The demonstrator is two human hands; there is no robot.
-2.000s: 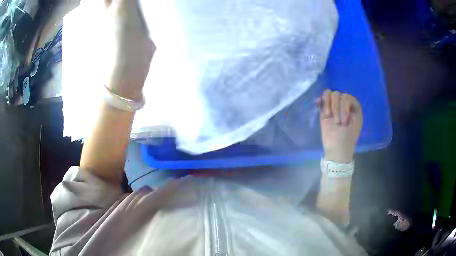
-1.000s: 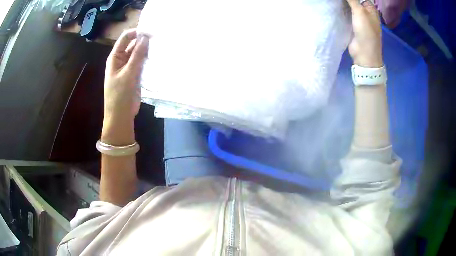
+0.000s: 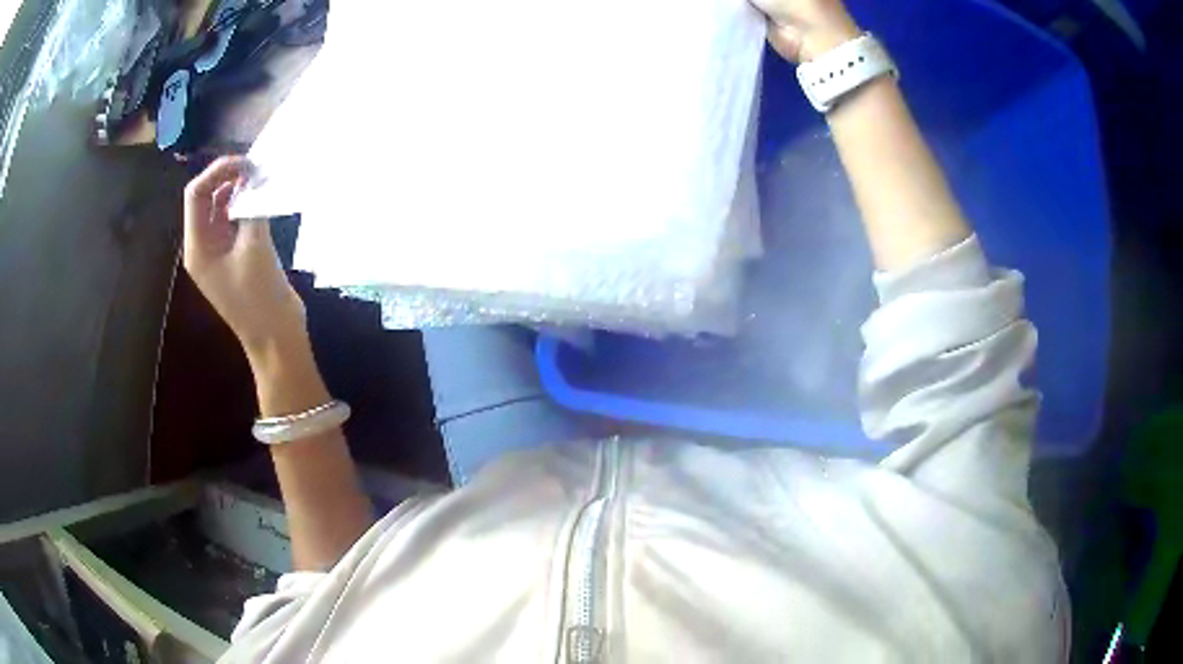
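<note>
A stack of bubble bags (image 3: 532, 156), overexposed white with layered, dimpled lower edges, lies over the bench edge and the left part of the blue tote (image 3: 675, 413). My left hand (image 3: 240, 247) pinches the left corner of the top bubble bag, which is pulled out past the stack's side. My right hand (image 3: 807, 23) is at the stack's upper right edge, cut off by the frame's top; its fingertips are hidden, so its hold is unclear. Hazy see-through plastic shows inside the tote.
Black cables with connectors (image 3: 214, 65) lie on the wooden bench (image 3: 266, 97) at the upper left. Clear crumpled plastic (image 3: 84, 59) is at the far upper left. An open drawer or box frame (image 3: 110, 571) is at the lower left. A green item (image 3: 1155, 519) is at the right edge.
My left hand has moved left and down, drawing the top bag's corner outward. My right hand has moved left and up along the stack. The pink-toned shape at the upper right is gone.
</note>
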